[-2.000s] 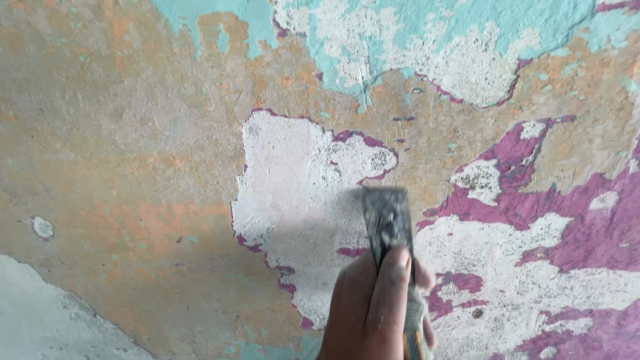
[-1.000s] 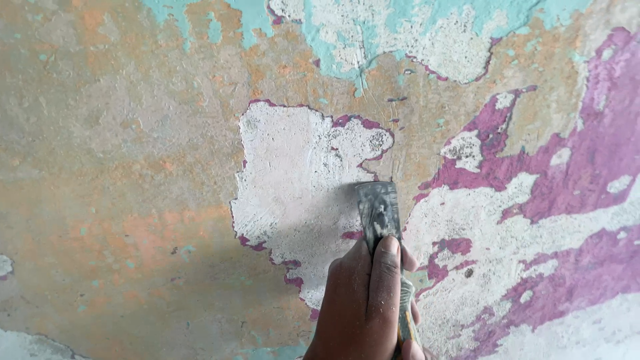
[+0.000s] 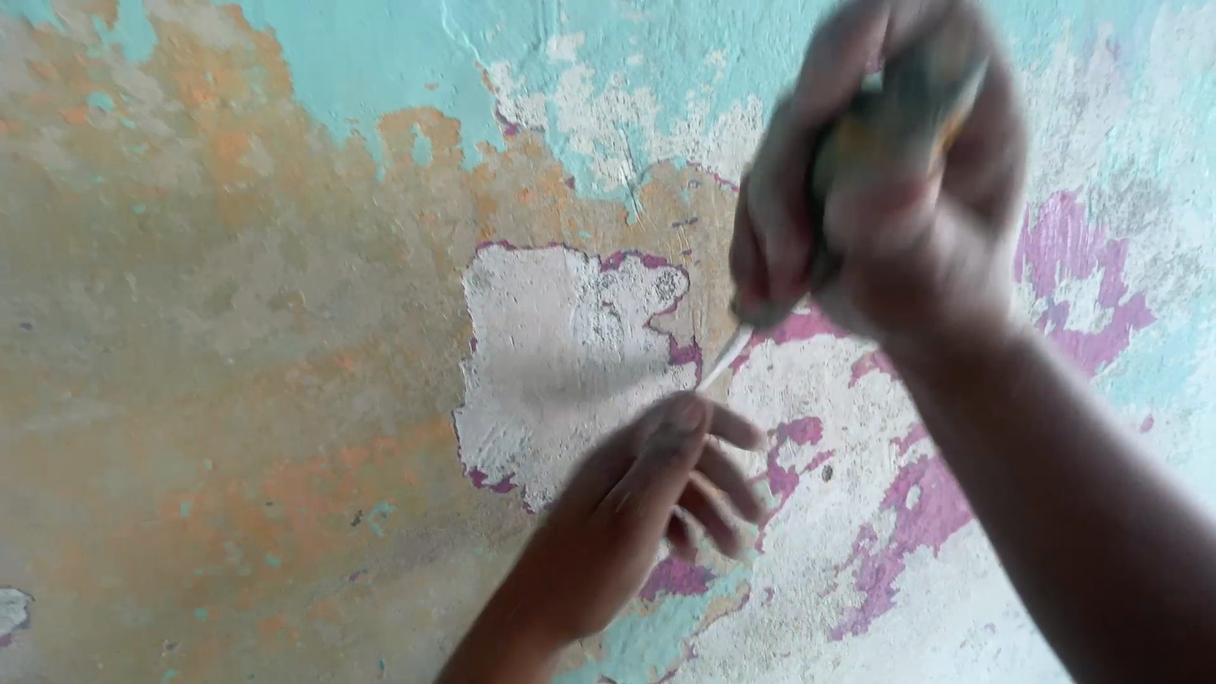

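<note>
My right hand (image 3: 883, 199) is raised at the upper right, blurred, its fingers closed around the dark and yellowish handle of a scraper (image 3: 879, 123). From the bottom of that fist a thin pale strip (image 3: 724, 359) slants down to my left hand (image 3: 646, 475); it may be the scraper's blade seen edge-on. The thumb and forefinger of my left hand pinch its lower end, while the other fingers are spread. Both hands are in front of a wall with peeling paint (image 3: 237, 285), near a bare whitish patch (image 3: 532, 332) edged in purple.
Turquoise paint (image 3: 370, 57) covers the upper wall. Worn tan and orange layers lie to the left. White plaster (image 3: 807, 399) with purple paint remnants (image 3: 931, 503) spreads at the right. A small pale patch (image 3: 11, 613) shows at the lower left edge.
Earlier a single hand held the scraper with its blade near the whitish patch. Now both hands are in view, and the scraper's handle is up in my right fist.
</note>
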